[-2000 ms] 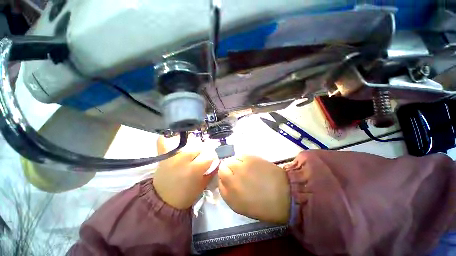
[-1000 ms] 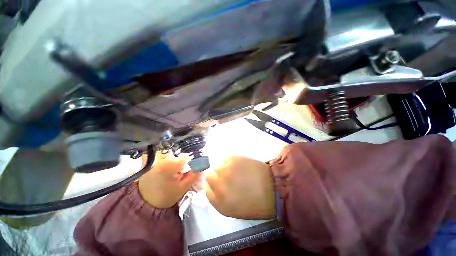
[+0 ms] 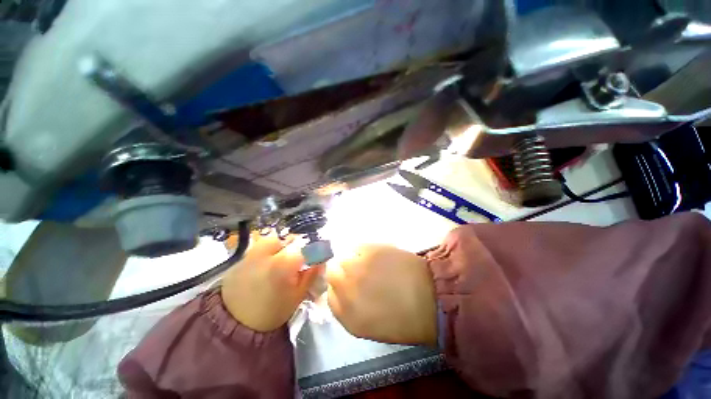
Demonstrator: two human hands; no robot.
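Observation:
A small piece of white fabric [image 3: 316, 300] shows between my two hands, in bright glare below the sewing machine head [image 3: 312, 86]. My left hand [image 3: 261, 288] lies left of the grey knob-like piece [image 3: 316, 252], its fingers partly hidden by the machine parts and washed out. My right hand [image 3: 386, 292] lies just right of that piece, fingers bent toward the fabric and lost in glare. Both hands are at the fabric. The needle and presser foot cannot be made out.
Thread snips [image 3: 444, 199] lie right of the needle area. Behind them are a dark, red-edged object [image 3: 507, 175] and a black boxy device [image 3: 663, 179] with a cable. A cream round object [image 3: 66, 277] is at left. A ruled strip [image 3: 374, 376] runs along the front edge.
The view has shifted so the machine head appears larger and further left than two seconds ago. My hands stay beside the knob-like piece, with the left fingers slightly changed.

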